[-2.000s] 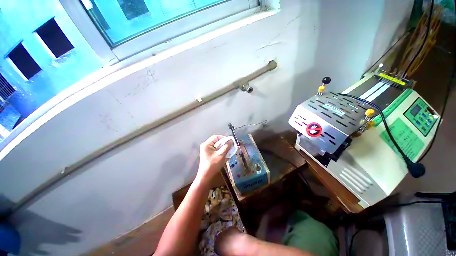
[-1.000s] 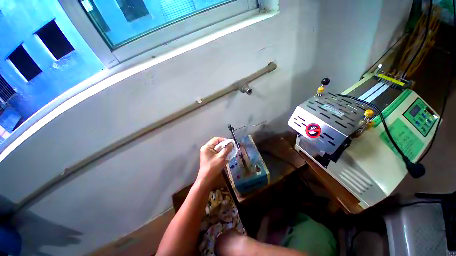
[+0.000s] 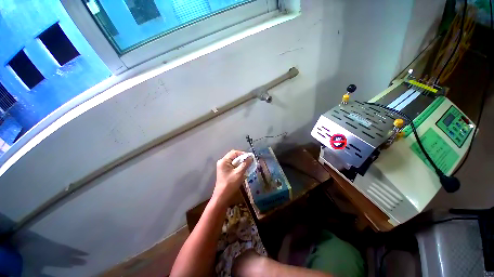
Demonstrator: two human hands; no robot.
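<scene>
My left hand (image 3: 230, 167) is raised beside the small blue bench machine (image 3: 270, 186). Its fingers pinch a small white bunch of pieces (image 3: 242, 159) close to the machine's dark upright rod (image 3: 252, 147). Whether the bunch touches the rod cannot be told. My right hand (image 3: 246, 263) is low at the bottom edge, over the brown open carton (image 3: 198, 212); its fingers are hidden or lost among the pieces. A heap of cream, white and brownish loose pieces (image 3: 238, 230) lies in the carton.
A cream and green cutting machine (image 3: 403, 184) with a slotted silver guard stands on a wooden stand at right. A black cable (image 3: 428, 154) hangs over it. A pipe (image 3: 162, 135) runs along the white wall under the window. A pale grey stool (image 3: 447, 246) is at lower right.
My left hand has dipped very slightly, still holding the white bunch by the rod. My right hand has shifted slightly over the carton.
</scene>
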